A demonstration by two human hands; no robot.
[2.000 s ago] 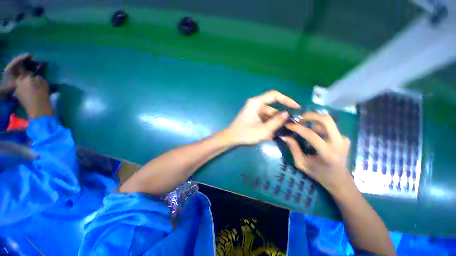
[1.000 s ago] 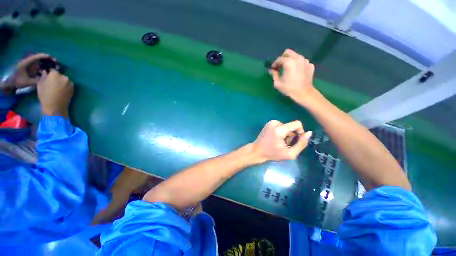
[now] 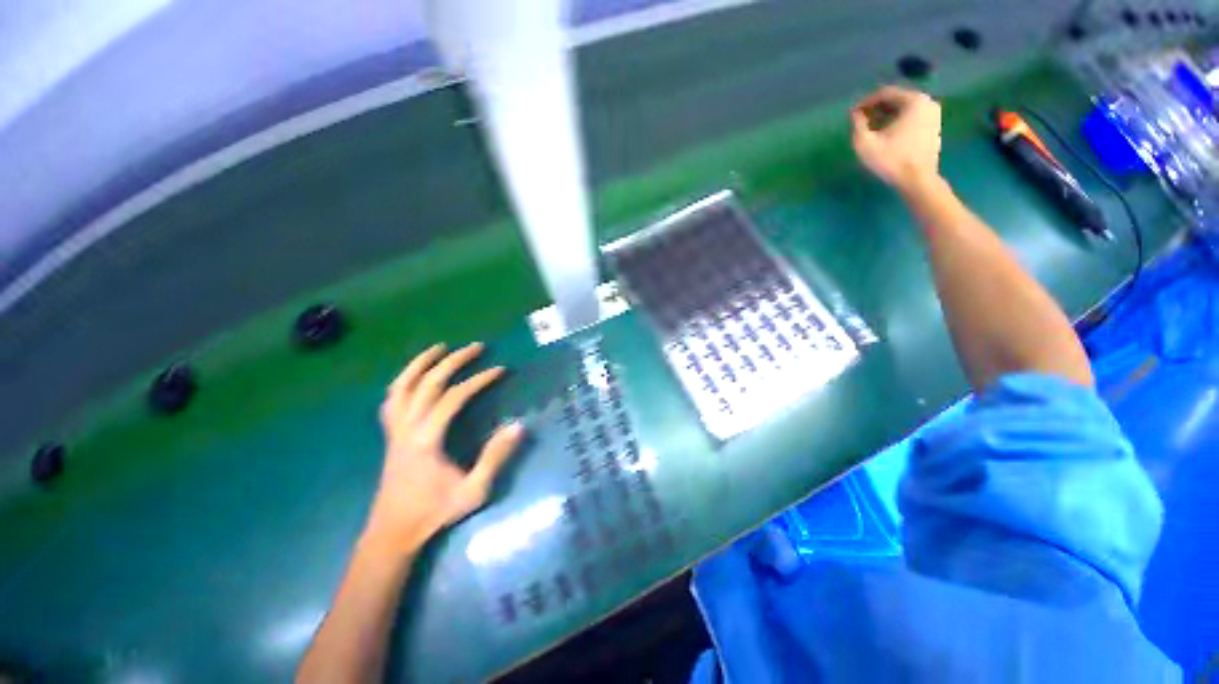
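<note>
My left hand (image 3: 435, 448) is open, palm down with fingers spread, over the green bench beside the left edge of the clear working sheet (image 3: 608, 461) with rows of small dark die-cut pieces. My right hand (image 3: 902, 140) is at the far right side of the bench, its fingers curled around a dark thing that looks like a round black unit (image 3: 881, 115), mostly hidden by the fingers. Three round black units stand spaced along the far side at left, the nearest to my left hand being this unit (image 3: 318, 325).
A pale post (image 3: 528, 147) stands behind the working sheet on a small plate. A silvery die-cut sheet stack (image 3: 755, 321) lies right of it. An electric screwdriver (image 3: 1052, 174) with a cord and clear plastic packs (image 3: 1170, 127) lie at far right. More black units (image 3: 965, 39) stand beyond.
The view has swung right. My right hand has left the bright green strip at left, where a black unit now stands, and moved far right. My left hand has opened from its pinch.
</note>
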